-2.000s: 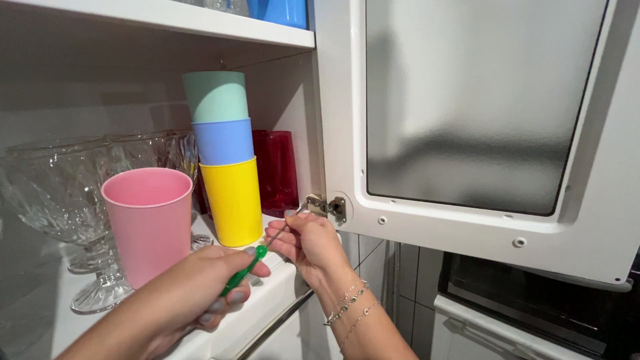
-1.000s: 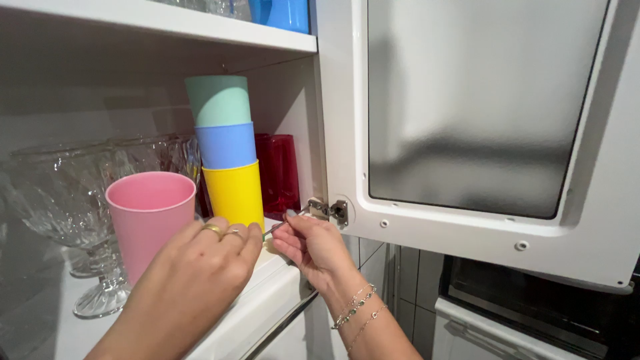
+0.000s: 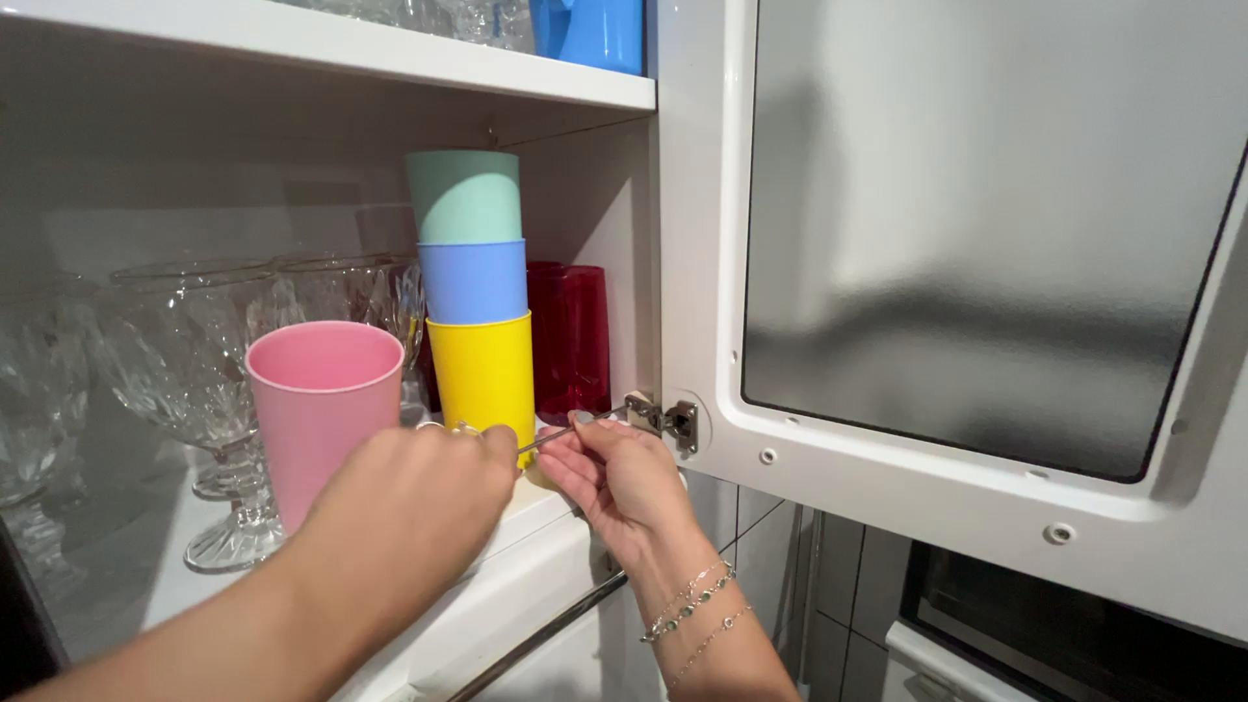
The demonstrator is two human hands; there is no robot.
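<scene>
My left hand (image 3: 414,507), with rings, is closed around the handle of a screwdriver, hiding it. The thin metal shaft of the screwdriver (image 3: 548,438) runs up and right to the metal cabinet hinge (image 3: 661,417). My right hand (image 3: 624,473), with bracelets on the wrist, pinches the shaft near its tip, just left of the hinge. Whether the tip sits in a screw cannot be told. The hinge joins the cabinet side to the open white door (image 3: 877,487) with a frosted pane.
A pink cup (image 3: 327,419) stands behind my left hand. Beside it rise stacked yellow (image 3: 483,375), blue (image 3: 473,283) and green (image 3: 466,198) cups, with red glassware (image 3: 570,341) behind. Clear stemmed glasses (image 3: 195,361) fill the left. A shelf (image 3: 390,54) lies overhead.
My left hand has turned over on the screwdriver: two seconds ago its green handle showed, now the back of the hand covers it. My right hand has stayed by the hinge.
</scene>
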